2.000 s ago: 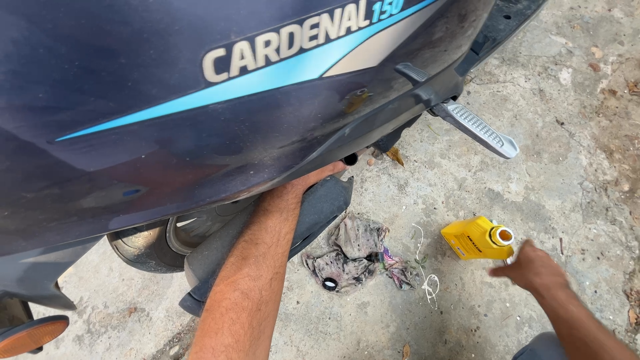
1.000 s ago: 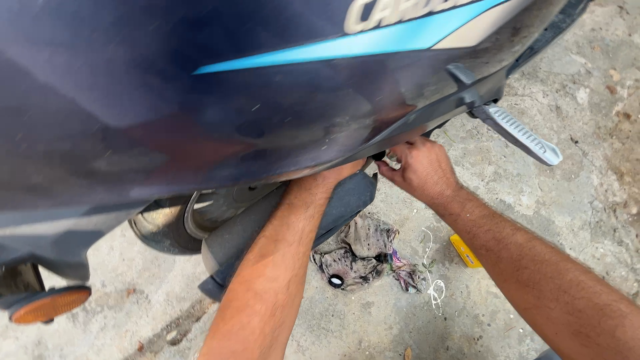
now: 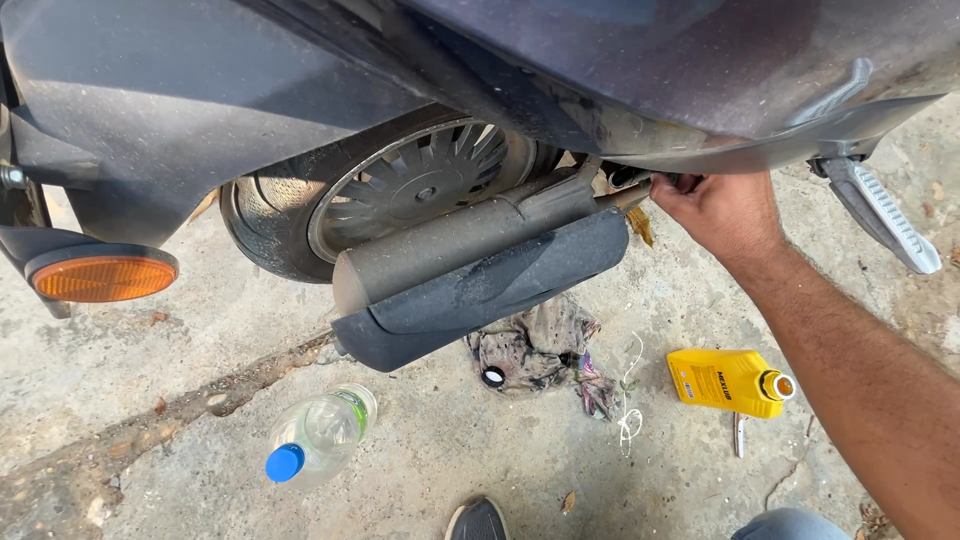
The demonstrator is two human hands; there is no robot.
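My right hand (image 3: 724,214) reaches under the dark body panel (image 3: 675,82) of a scooter, beside the front end of the exhaust muffler (image 3: 465,240). Its fingertips are partly hidden below the panel's lower edge, and what they touch or hold cannot be told. My left hand is out of view. A yellow Mexlub oil bottle (image 3: 720,381) stands uncapped on the concrete, below my right forearm. Left of it lies a stained, crumpled rag (image 3: 551,326) with a black cap (image 3: 493,376) on it. The rear wheel (image 3: 424,187) is behind the muffler.
A clear plastic bottle with a blue cap (image 3: 285,462) is on the ground at lower left. A silver footrest (image 3: 885,210) sticks out at right, an orange reflector (image 3: 105,278) at left. White string (image 3: 628,420) lies beside the rag. My shoe (image 3: 478,521) is at the bottom edge.
My right hand has gone from beside the yellow bottle to under the panel. My left hand and forearm, under the panel before, have left the view. The view has shifted toward the rear wheel.
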